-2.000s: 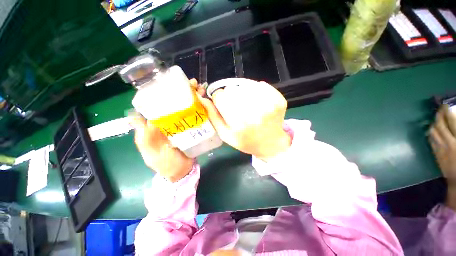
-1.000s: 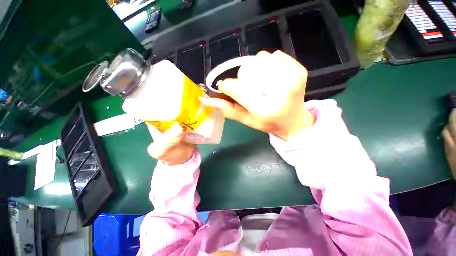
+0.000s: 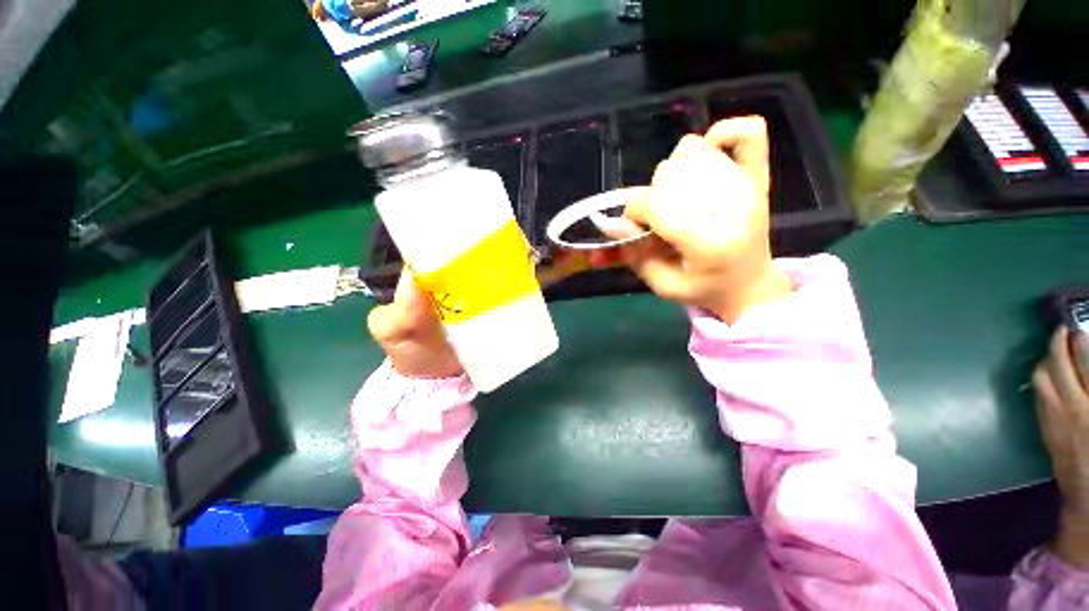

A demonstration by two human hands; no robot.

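My left hand (image 3: pixel 420 328) holds a whitish plastic bottle (image 3: pixel 463 239) from behind and its left side, tilted over the bench. The bottle has a clear top, its lid looks closed, and a yellow label band with dark handwriting goes around it. My right hand (image 3: pixel 705 221) holds a thin white ring (image 3: pixel 573 210), perhaps a tape roll, to the right of the bottle. The ring and the bottle are apart, but something orange-brown shows between them. The fingers behind the bottle are partly hidden.
Black trays with dark glossy units (image 3: pixel 570 179) lie behind my hands. Another black tray (image 3: pixel 205 380) and white paper strips (image 3: pixel 96 368) are at the left. A yellow-wrapped pole (image 3: pixel 914 113) stands at the right, beside a tray of white-faced units (image 3: pixel 1001 134). Another person's hand (image 3: pixel 1060 394) holds a device.
My right hand and the ring have moved right, away from the bottle. The bottle is more upright and its flip lid, open before, now looks closed. The camera view has shifted.
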